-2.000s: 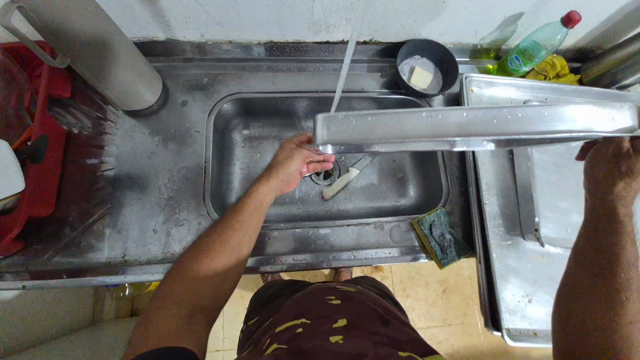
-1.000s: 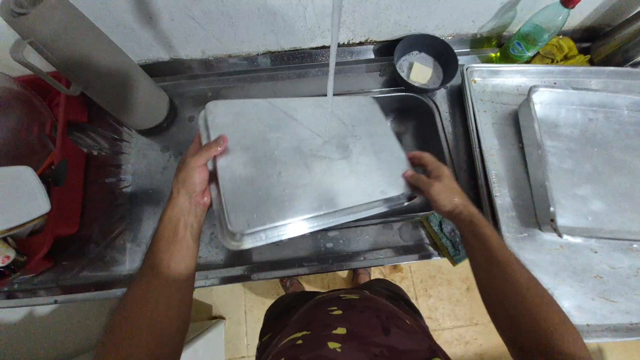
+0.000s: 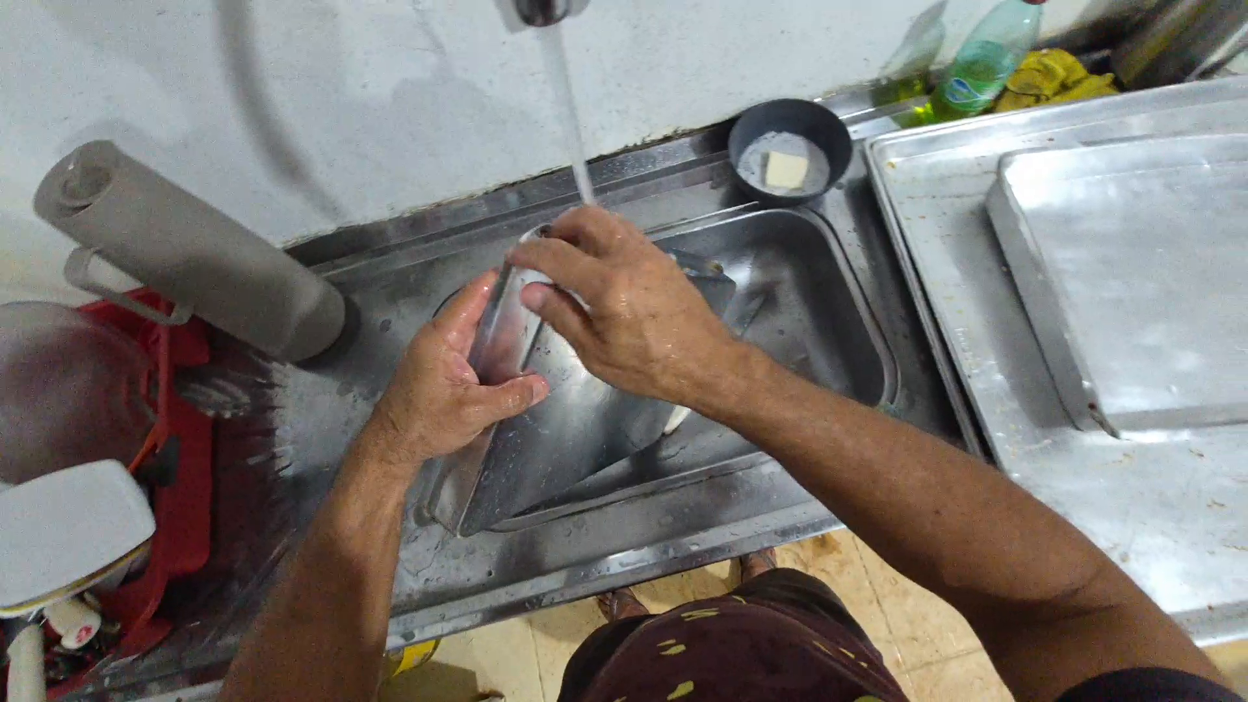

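Note:
A rectangular metal baking pan (image 3: 556,419) stands tilted on edge in the stainless steel sink (image 3: 829,292), its inside facing right. My left hand (image 3: 444,380) grips the pan's left side, the thumb over the rim. At the pan's upper corner is my right hand (image 3: 624,302), fingers bent over the edge; whether it grips the pan or only rubs it cannot be told. Water runs from the faucet (image 3: 542,10) onto the right hand's knuckles. Part of a knife's pale handle (image 3: 676,419) shows in the basin behind the pan.
Behind the sink sits a dark bowl (image 3: 790,151) with a pale block in it. Large metal trays (image 3: 916,205) lie at right, near a green bottle (image 3: 990,58) and yellow cloth (image 3: 1053,83). A grey thermos (image 3: 195,253) and red dish rack (image 3: 185,468) stand left.
The pan has gone from lying flat over the sink, bottom up, to standing tilted inside it. My right hand has moved from the pan's right side to its upper corner.

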